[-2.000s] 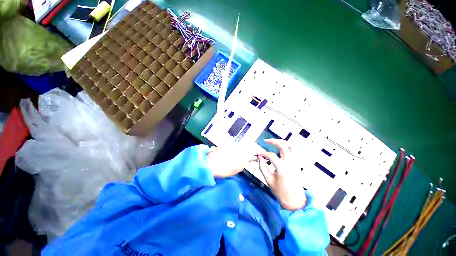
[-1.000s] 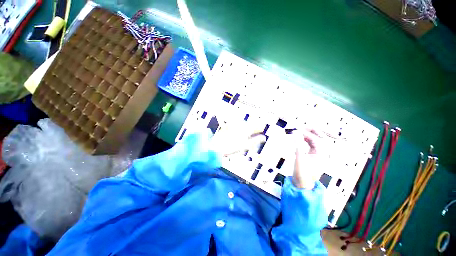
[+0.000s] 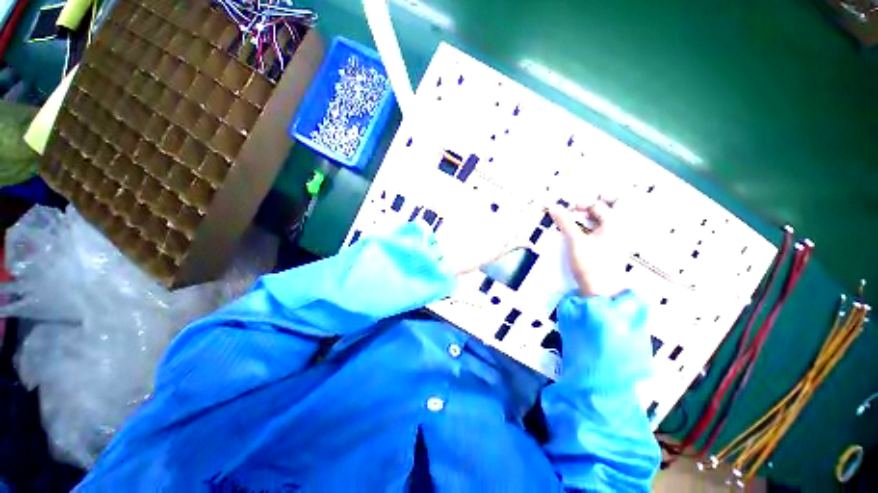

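A large white panel (image 3: 616, 173) with many dark slots lies on the green mat at the bench's front edge. A small dark component (image 3: 469, 168) sits in an opening at its left. My left hand (image 3: 481, 246) lies over the panel's middle, its fingers reaching towards the right hand. My right hand (image 3: 581, 226) is over the panel's middle, fingers bent, fingertips near a dark slot. Both hands are overexposed against the panel. Whether either holds a small part cannot be told.
Left of the panel are a blue screw tray (image 3: 306, 123), a pale strip (image 3: 387, 48), a green-handled tool (image 3: 314, 183), a cardboard divider box (image 3: 236, 193) and plastic bags (image 3: 91, 327). Red leads (image 3: 758, 332), orange leads (image 3: 804, 395) and a yellow tape roll (image 3: 849, 463) lie right.
The panel's openings now show at a different angle as the view shifted. Both hands have moved from the panel's front edge to its middle, close together.
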